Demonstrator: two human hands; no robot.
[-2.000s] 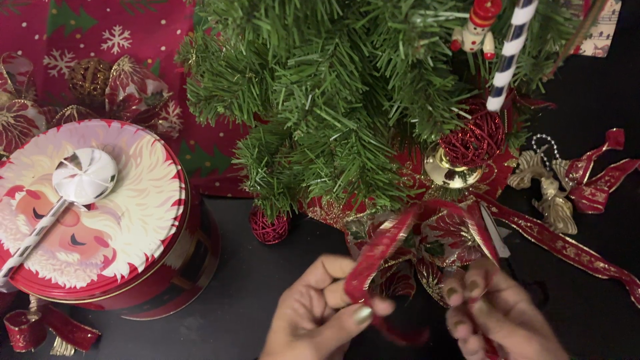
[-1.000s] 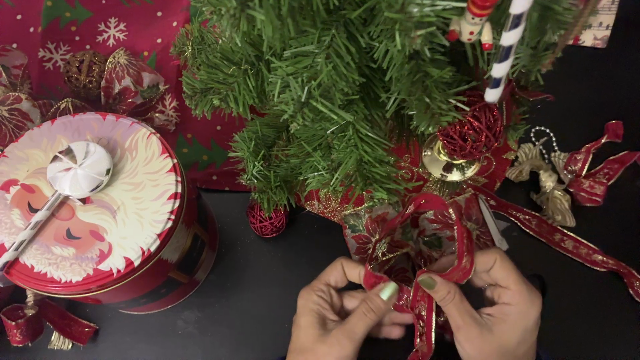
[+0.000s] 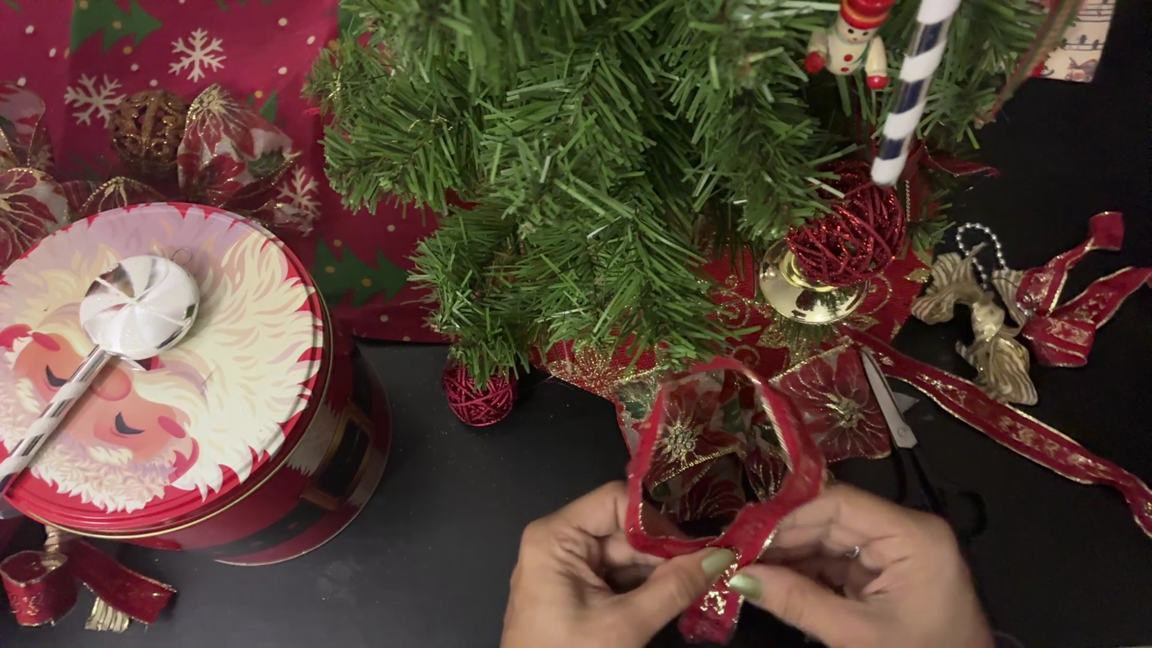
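Note:
Between my hands, at the lower middle, is a red ribbon with gold edging (image 3: 796, 454), curved into an upright loop. My left hand (image 3: 598, 571) pinches it at the loop's base between thumb and fingers. Close beside it, my right hand (image 3: 864, 567) grips the same crossing of ribbon, thumb almost touching the left thumb. A short ribbon end hangs below the thumbs. Behind the loop lies a sheer poinsettia-print ribbon (image 3: 837, 405). Partly hidden by my right hand are scissors (image 3: 889, 400) on the dark table.
An artificial Christmas tree (image 3: 576, 180) with ornaments stands at the top. A round Santa tin (image 3: 243, 360) carries a striped lollipop ornament (image 3: 139, 306). A long red ribbon (image 3: 1008, 427) and gold bows (image 3: 990, 346) lie right, a small red bow (image 3: 117, 580) lower left.
The ribbon, blurred and loosely held two seconds ago, now forms a rounded loop. Both hands have come closer together at its base.

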